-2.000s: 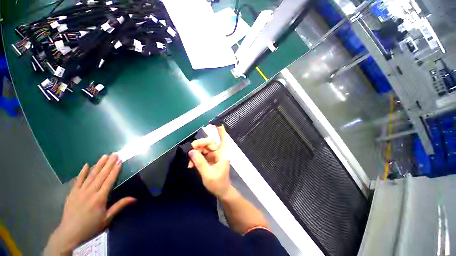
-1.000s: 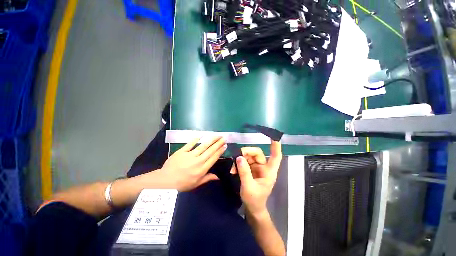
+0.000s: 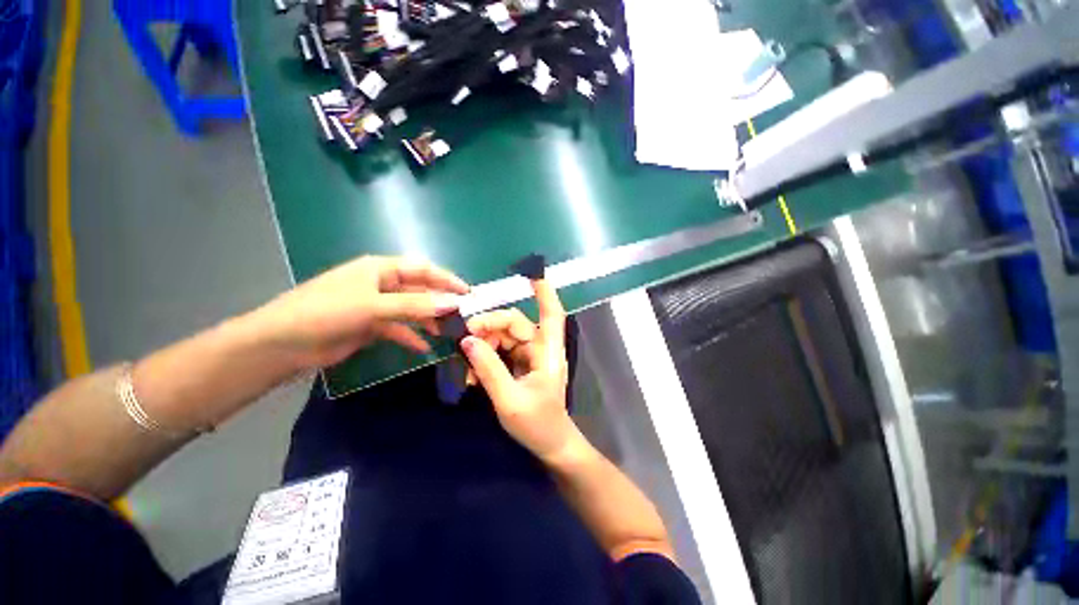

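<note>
The steel ruler (image 3: pixel 639 252) lies along the near edge of the green-topped bench, its left part partly covered by my hands. My left hand (image 3: pixel 367 310) reaches over the ruler's left part, its fingertips touching a small black tape piece (image 3: pixel 453 327). My right hand (image 3: pixel 521 366) holds that piece between thumb and a finger. Its raised index finger touches another black tape piece (image 3: pixel 531 267) at the ruler. Whether the two black pieces are joined is hidden.
A harness pile (image 3: pixel 473 53) with white tags lies at the bench's far side. White paper sheets (image 3: pixel 680 101) lie right of it. A pale metal arm (image 3: pixel 876 130) crosses the bench's right corner. A conveyor belt (image 3: pixel 781 425) in a white frame stands at the near right.
My left hand has lifted from lying flat on the ruler and met my right hand at the black piece. The piece on my right index finger looks shorter. The view has turned.
</note>
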